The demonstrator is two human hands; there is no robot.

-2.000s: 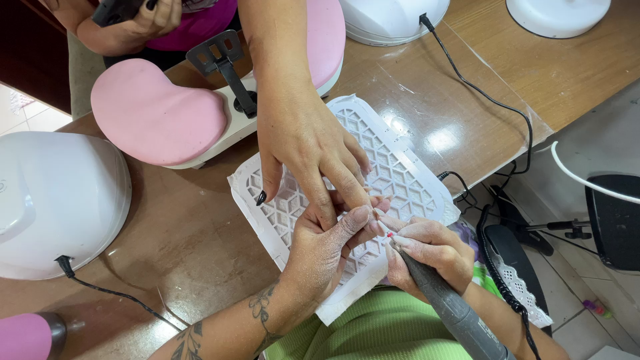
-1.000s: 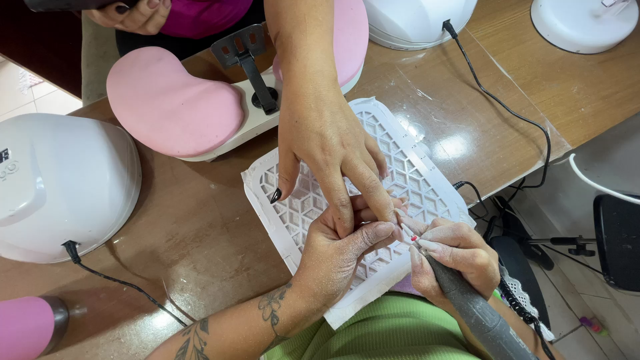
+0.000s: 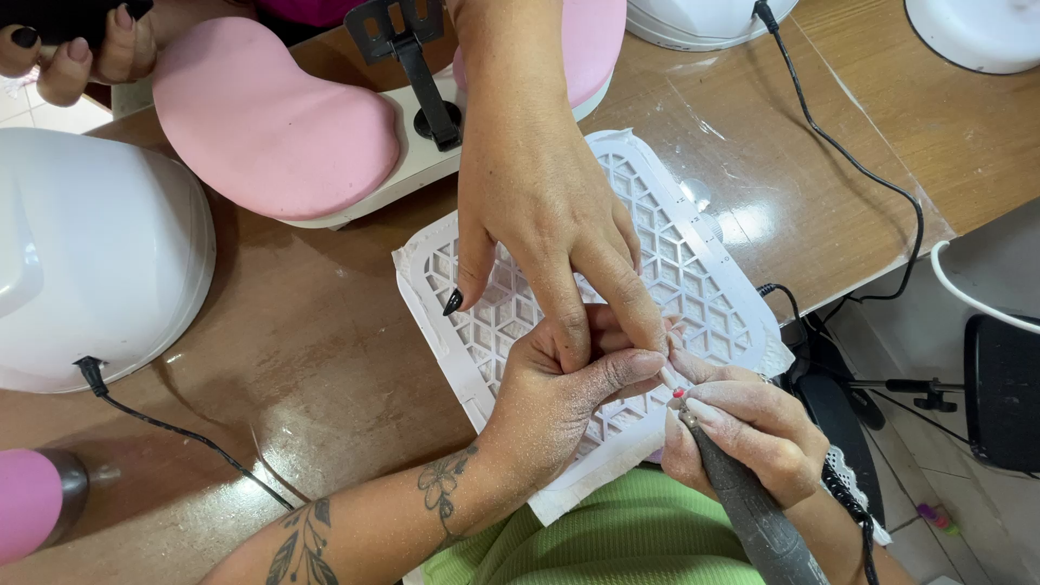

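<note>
My dusty left hand (image 3: 561,390) grips a finger of another person's hand (image 3: 552,195), which reaches in from the top, its thumb bearing a black nail. In my right hand (image 3: 747,422) is a grey electric nail drill (image 3: 751,504), held like a pen. The drill's tip, with a red spot (image 3: 678,393), is at the nail of the held finger; whether it touches is unclear. Beneath the hands lies a white nail dust collector with a lattice grille (image 3: 666,268). Pale dust covers my fingers. My left palm is partly hidden.
A pink padded armrest (image 3: 268,122) with a black phone bracket (image 3: 422,81) stands behind the collector. White nail lamps (image 3: 97,260) are at the left and top right. Black cables (image 3: 861,162) cross the wooden table (image 3: 325,341). A pink cylindrical object (image 3: 28,504) stands lower left.
The view has shifted somewhat. Both my hands keep their hold on the finger and the drill. The other person's second hand, with a dark object, shows more at top left than one second ago.
</note>
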